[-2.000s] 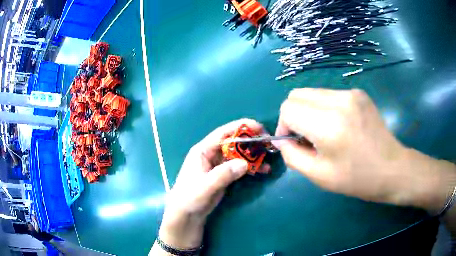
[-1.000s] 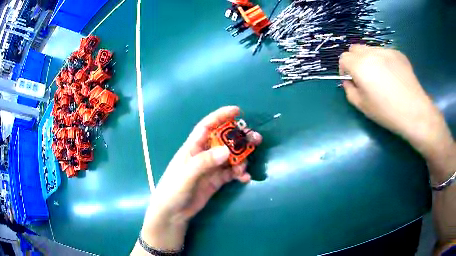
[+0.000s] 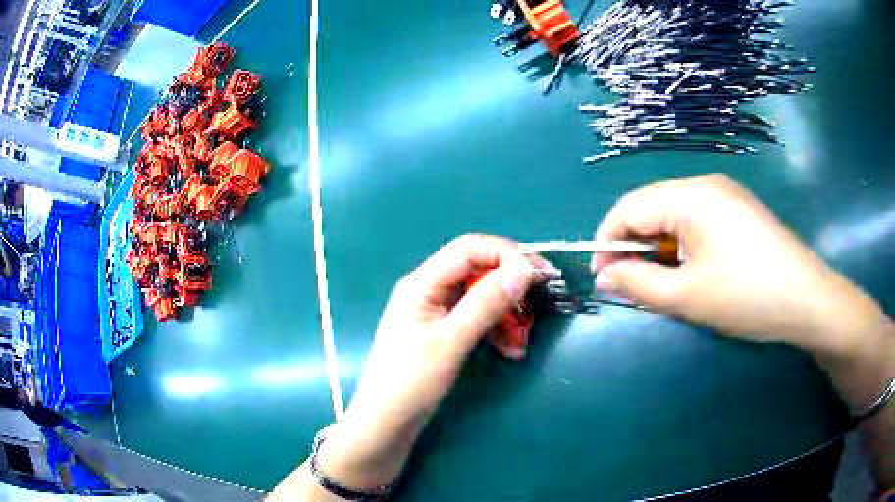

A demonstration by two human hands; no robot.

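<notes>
My left hand (image 3: pixel 442 314) pinches an orange connector housing (image 3: pixel 513 335), mostly hidden by the fingers. Silvery tabs or tips show at its right side, and thin dark wires stick out to the right below my right hand. My right hand (image 3: pixel 721 260) holds a thin, straight, pale rod (image 3: pixel 569 247) level; an amber-brown part of it shows within the fingers. The rod's left end reaches my left fingertips, above the housing. Whether it touches the housing cannot be told.
A loose pile of black-and-white wires (image 3: pixel 677 74) lies at the upper right, with an orange housing (image 3: pixel 552 24) beside it. A dense heap of orange housings (image 3: pixel 186 186) lies left of the white line (image 3: pixel 317 196), by a light-blue tray (image 3: pixel 120 284). Blue bins (image 3: pixel 74 304) stand at far left.
My right hand has come from the wire pile down to my left hand, now with the pale rod. The housing has turned, so its flange opening no longer shows. The camera view has shifted slightly.
</notes>
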